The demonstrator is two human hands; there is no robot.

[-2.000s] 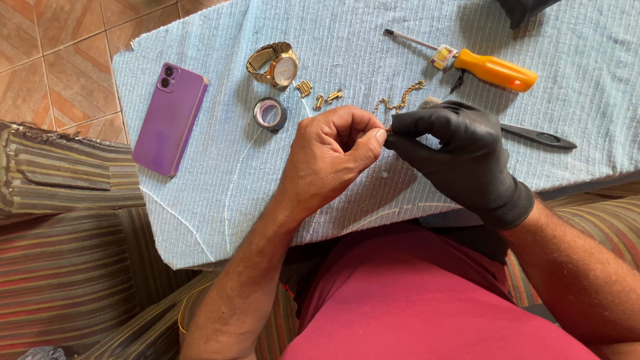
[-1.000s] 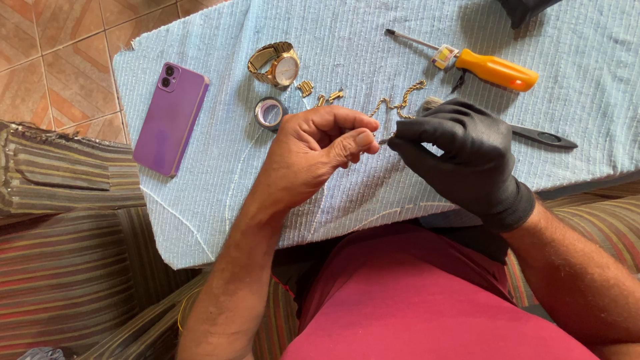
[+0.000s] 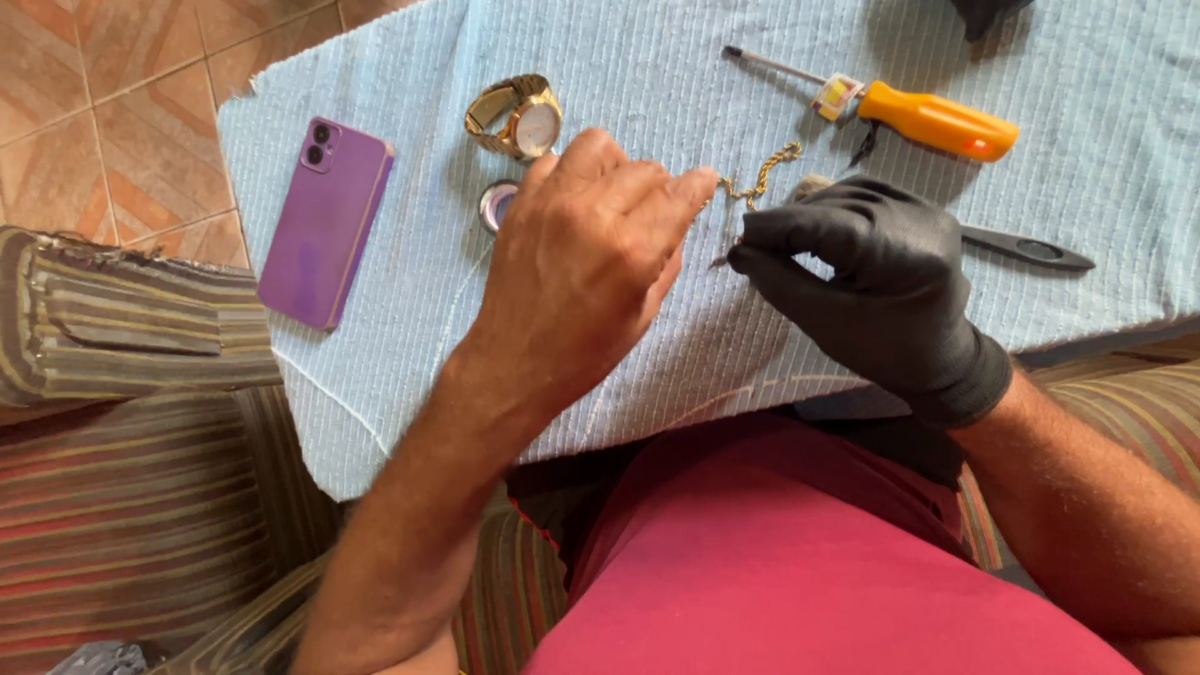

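My bare left hand [image 3: 595,248] is over the blue cloth, palm down, its fingers bent near a gold rope chain [image 3: 771,173]. Whether it grips anything is hidden. My right hand [image 3: 848,272], in a black glove, pinches a small thin dark piece [image 3: 720,262] between thumb and forefinger, too small to name. The chain lies on the cloth just beyond both hands. A gold wristwatch [image 3: 525,122] rests behind my left hand, and a roll of dark tape [image 3: 497,204] is partly covered by it.
A purple phone [image 3: 326,225] lies at the left of the blue cloth [image 3: 422,309]. An orange-handled screwdriver [image 3: 937,120] is at the back right. A black-handled brush [image 3: 1027,248] lies partly beneath my gloved hand. Striped upholstery [image 3: 141,497] flanks the cloth.
My left hand has moved away from my gloved fingertips and turned palm down over the small gold pieces, which it now hides. My right hand has stayed nearly in place.
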